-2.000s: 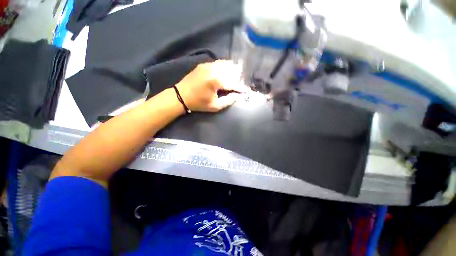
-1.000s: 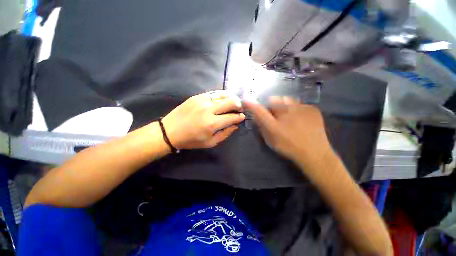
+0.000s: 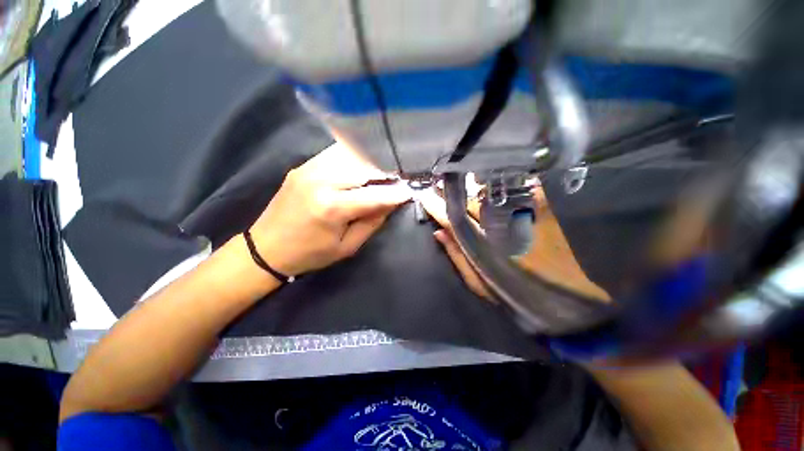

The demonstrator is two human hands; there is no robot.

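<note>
A charcoal-black garment panel [image 3: 176, 132] lies flat under both hands and the machine head. The white-grey sewing machine head [image 3: 405, 44] with a blue stripe looms large over the upper right. My left hand [image 3: 322, 211] is bare, with a dark band at the wrist, and its fingertips pinch the cloth beside the lit needle area. My right hand [image 3: 551, 255] is partly hidden behind the curved metal guard [image 3: 476, 238]; its fingertips reach the cloth by the needle area. Glare and the head hide the presser foot and needle.
Loose dark pieces [image 3: 75, 62] lie at the upper left. A stacked dark pile [image 3: 33, 255] stands at the left table edge. A printed ruler scale [image 3: 304, 343] runs along the near edge. A red object [image 3: 776, 401] shows at the lower right.
The machine head now fills more of the view and covers part of my right hand. My right hand, absent two seconds ago, is at the needle area. My left hand stays at the cloth there.
</note>
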